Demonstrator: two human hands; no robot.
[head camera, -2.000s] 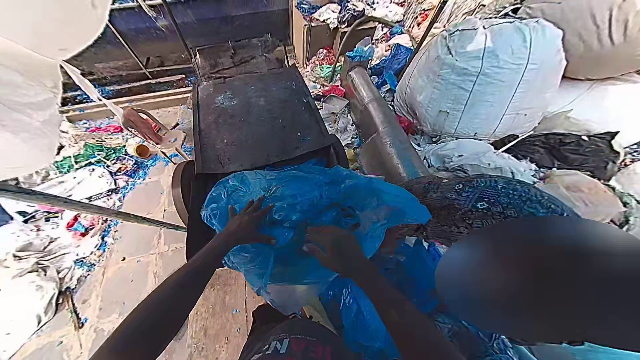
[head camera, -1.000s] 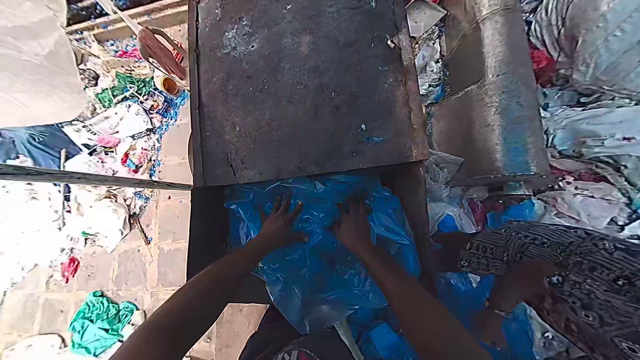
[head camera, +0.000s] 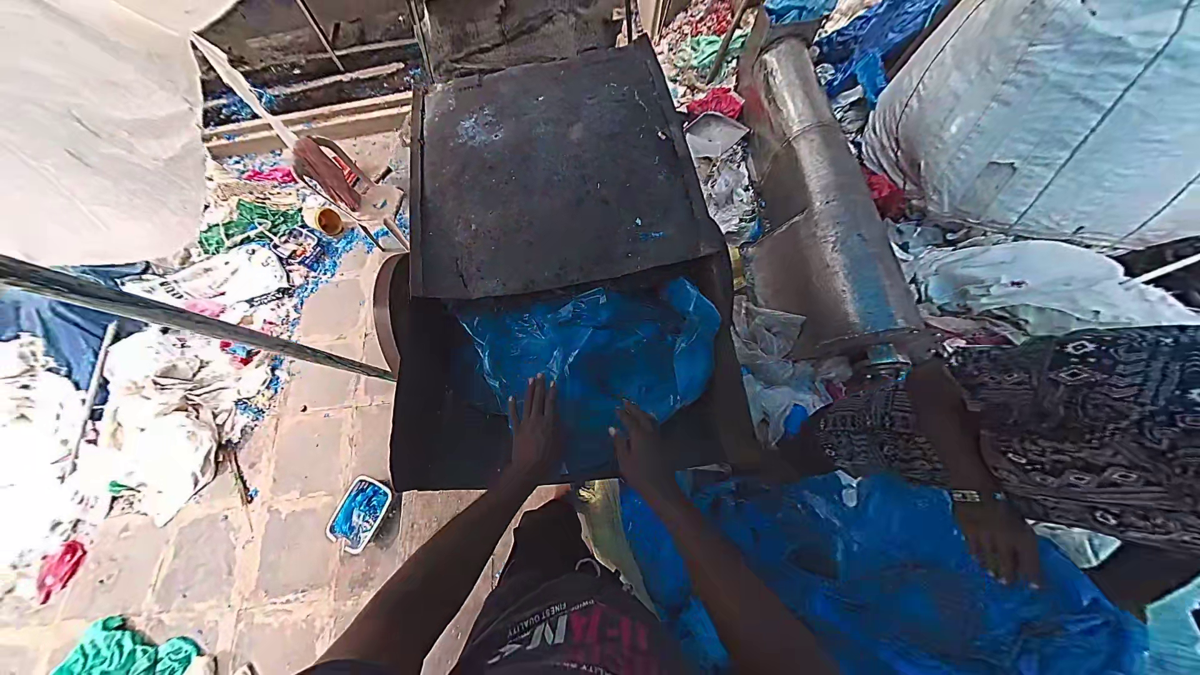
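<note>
Blue plastic sheeting (head camera: 591, 352) lies bunched inside the dark metal feed opening of a machine, under its sloping metal cover (head camera: 562, 178). My left hand (head camera: 534, 427) rests with spread fingers on the near left part of this plastic. Close to it, my right hand (head camera: 642, 445) touches the near right part, fingers apart. Neither hand grips anything that I can make out. More blue plastic sheeting (head camera: 844, 562) is heaped to the right of my right arm, and a co-worker's hand (head camera: 998, 539) lies on it.
A metal cylinder (head camera: 825, 197) stands right of the machine, with large stuffed white sacks (head camera: 1041, 122) beyond. A pole (head camera: 197, 323) crosses the left side. A small tub of blue bits (head camera: 360, 514) sits on the paved floor. Loose plastic scrap (head camera: 187, 384) covers the ground at left.
The blue plastic, bulging in front of the machine two seconds ago, is now down inside its opening. My hands have moved with it. The view has shifted. The co-worker's hand now lies on the heap.
</note>
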